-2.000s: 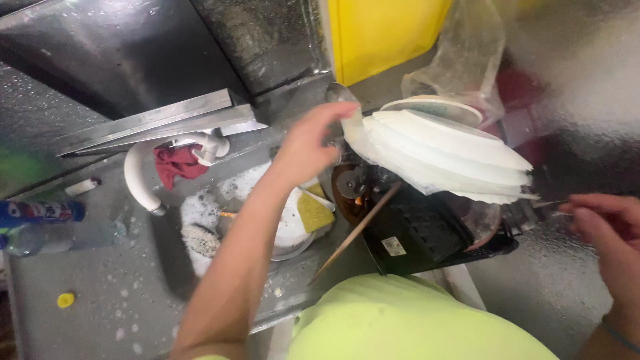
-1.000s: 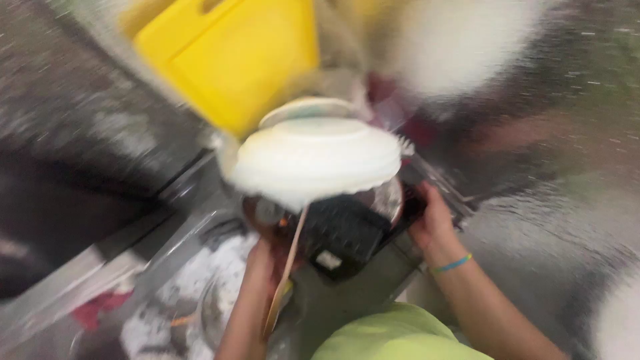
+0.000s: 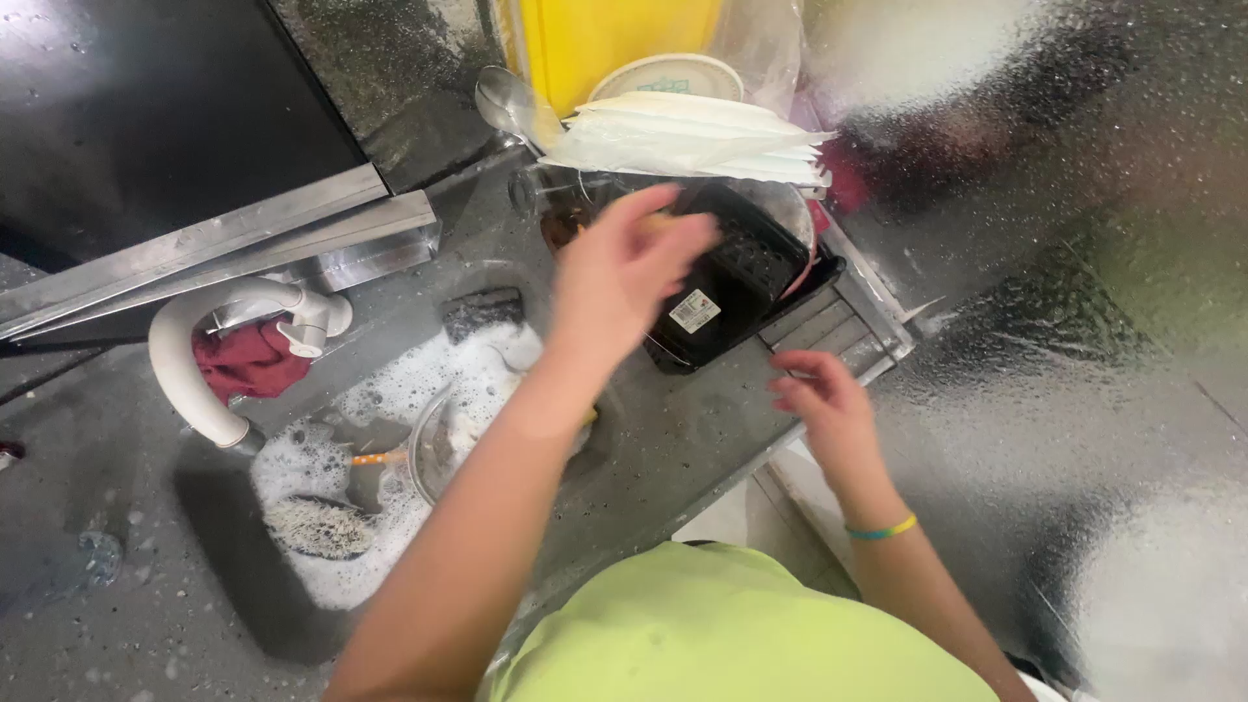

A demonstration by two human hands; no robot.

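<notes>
My left hand [image 3: 639,258], blurred, is raised in front of a black plastic tray [image 3: 746,292] bearing a label. A small yellowish-brown patch shows among its fingers; whether it holds something cannot be told. My right hand [image 3: 824,395] is beside the wire dish rack [image 3: 829,336], fingers apart and slightly curled, nothing in them. Behind my left hand, several white dishes [image 3: 682,141] lean stacked before an oval plate [image 3: 673,76]. A metal spoon or ladle [image 3: 507,102] stands at their left.
The sink holds suds [image 3: 390,375], a bristle brush [image 3: 317,526], a metal bowl [image 3: 429,444] partly behind my left forearm, and an orange dotted handle [image 3: 375,458]. A white faucet [image 3: 180,375] with a dark red cloth [image 3: 249,361] stands left. A yellow board [image 3: 614,39] is behind the dishes.
Both hands were low around the black tray one second ago; my left hand is now raised over it and my right hand is off the tray. The long wooden stick no longer shows plainly.
</notes>
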